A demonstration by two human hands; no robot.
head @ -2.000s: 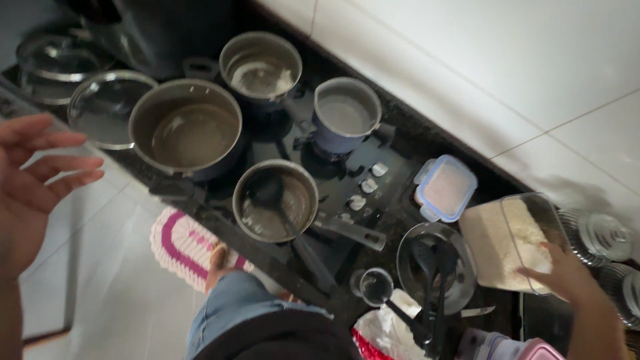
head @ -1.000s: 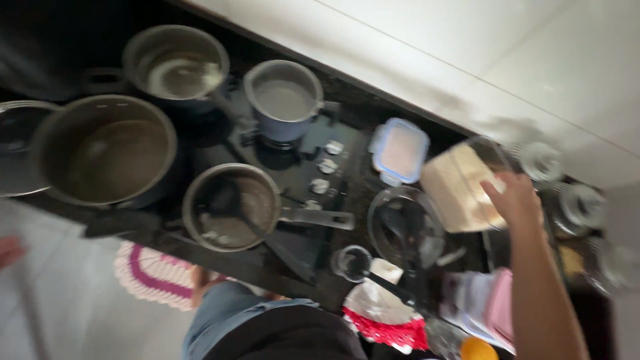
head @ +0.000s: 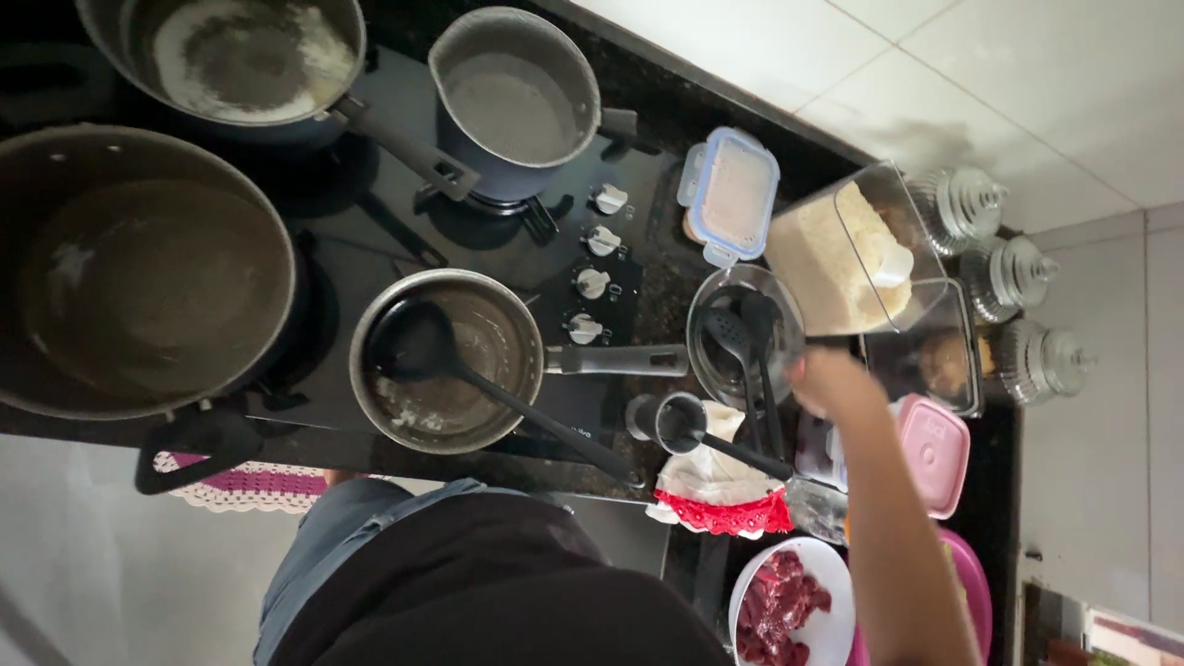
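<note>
My right hand (head: pixel 832 384) reaches to the right rim of a glass bowl (head: pixel 700 356) that contains a black slotted spoon (head: pixel 728 333) and another black utensil. Its fingertips are blurred, so whether they grip anything cannot be told. Just beyond it, a clear container of pale grain or flour (head: pixel 823 268) has a white scoop (head: pixel 893 265) in it. A saucepan (head: pixel 447 361) on the cooktop holds a black ladle (head: pixel 435 347), its handle resting over the rim. My left hand is out of view.
More pots (head: pixel 148 268) stand on the glass cooktop. A blue-rimmed lidded container (head: pixel 735 196), ribbed glass jars (head: pixel 957 211), a pink-lidded container (head: pixel 934 453), a small cup (head: pixel 680 423), a red-trimmed cloth (head: pixel 726 504) and a white bowl of raw meat (head: pixel 786 601) surround the hand's area.
My right hand has left the grain container and moved down to the glass bowl. My left hand, at the left edge earlier, has gone out of view. The view has shifted right.
</note>
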